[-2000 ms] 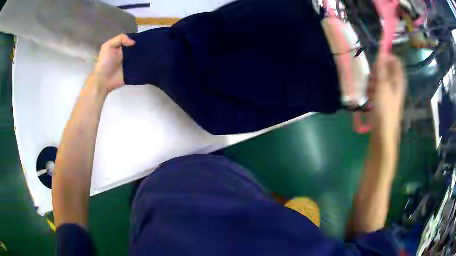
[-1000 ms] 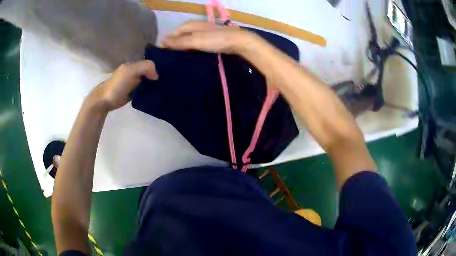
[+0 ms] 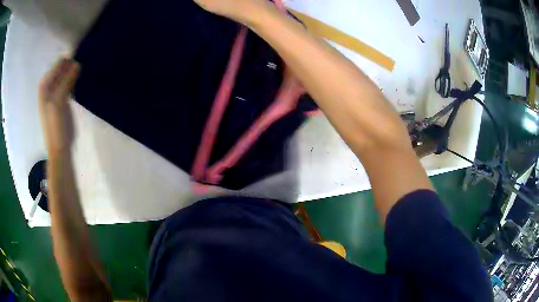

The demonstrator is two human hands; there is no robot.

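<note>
The dark navy garment (image 3: 148,76) lies spread over the white table and runs out of the top of the view. A pink hanger (image 3: 223,97) lies on top of it, slanting, blurred. My left hand (image 3: 58,79), blurred, has its fingers at the garment's left edge and appears to pinch it. My right arm crosses over the garment and hanger. My right hand (image 3: 221,5) is at the top edge over the garment, partly cut off; its fingers are hidden.
A grey padded form (image 3: 53,17) is at the upper left. A yellow-orange strip (image 3: 348,44) lies beyond my right arm. Scissors (image 3: 443,76), a slotted metal plate (image 3: 476,47) and the iron with cords (image 3: 428,135) are at the right. A black tape roll (image 3: 38,186) is at the left corner.
The hanger was swung in from the right and laid across the garment. Since then my left hand has moved left with the garment edge, which is spread wider. My right hand has moved up.
</note>
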